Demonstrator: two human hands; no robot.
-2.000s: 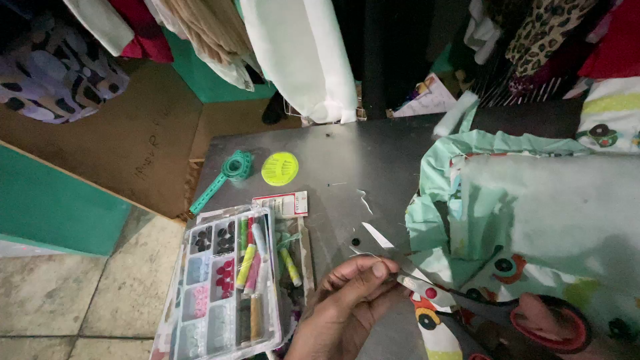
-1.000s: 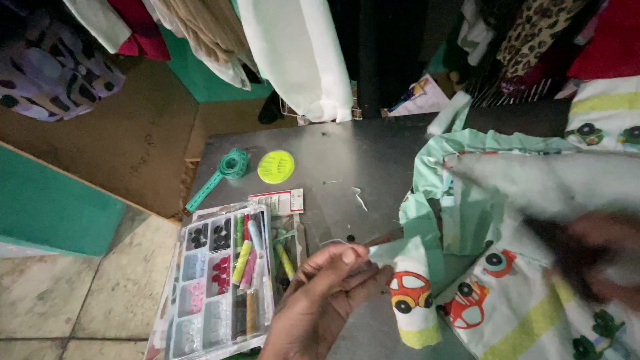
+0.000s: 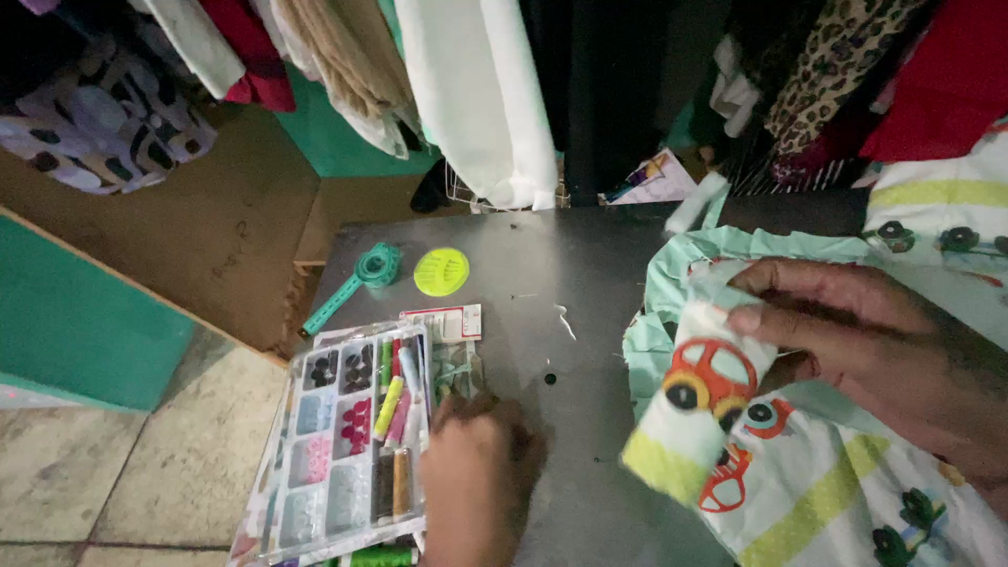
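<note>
My right hand (image 3: pixel 850 339) pinches a corner of white fabric printed with red cars (image 3: pixel 701 394), lined in mint green. The rest of the fabric (image 3: pixel 819 488) spreads over the right side of the dark table. My left hand (image 3: pixel 480 465), blurred, is low beside the right edge of a clear plastic sewing box (image 3: pixel 346 457); its fingertips are near a small clear packet (image 3: pixel 457 366), and whether they hold anything cannot be told. The box has compartments of black, pink and red buttons and several thread spools (image 3: pixel 390 409). A black button (image 3: pixel 550 379) lies on the table between my hands.
A teal tape measure (image 3: pixel 378 266) and a yellow-green disc (image 3: pixel 442 272) lie at the table's back left. White thread scraps (image 3: pixel 564 321) lie mid-table. Clothes (image 3: pixel 480 94) hang behind the far edge. A brown board (image 3: pixel 236 213) stands at left above floor tiles.
My left hand has left the fabric and moved down beside the sewing box. My right hand now holds the fabric corner. The scissors seen at the right two seconds ago are no longer visible.
</note>
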